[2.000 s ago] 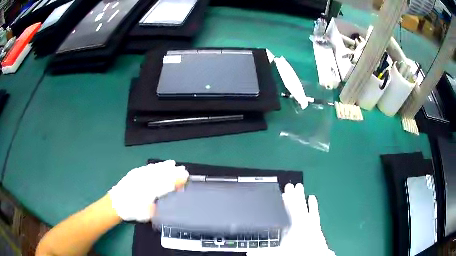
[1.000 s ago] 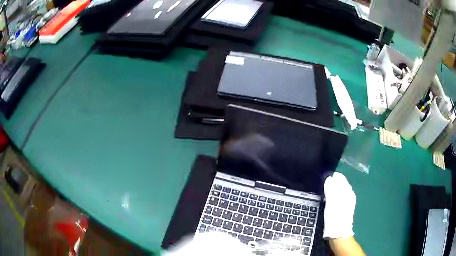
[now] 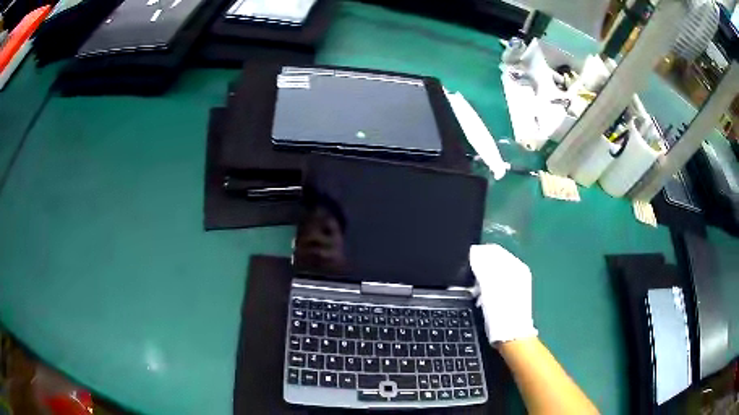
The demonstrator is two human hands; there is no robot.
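The mini laptop (image 3: 386, 348) lies open on a black foam pad (image 3: 263, 324) low in the centre. Its glossy black screen (image 3: 397, 223) stands up and shows a dim reflection. Its black keys face me. My right hand (image 3: 504, 293), in a white glove, is at the laptop's right side by the hinge, with its fingers on the edge of the screen. My left hand is not in view.
A closed laptop (image 3: 356, 109) with a white label lies on stacked foam pads behind the screen. A white crumpled piece (image 3: 476, 134) lies beside the stack. White pen holders (image 3: 628, 166) stand by grey posts at the right. More laptops lie at the right edge and back left.
The laptop's lid, folded down two seconds ago, now stands open. Since one second ago, the blurred left hand has left the keyboard's front edge, and the view has turned.
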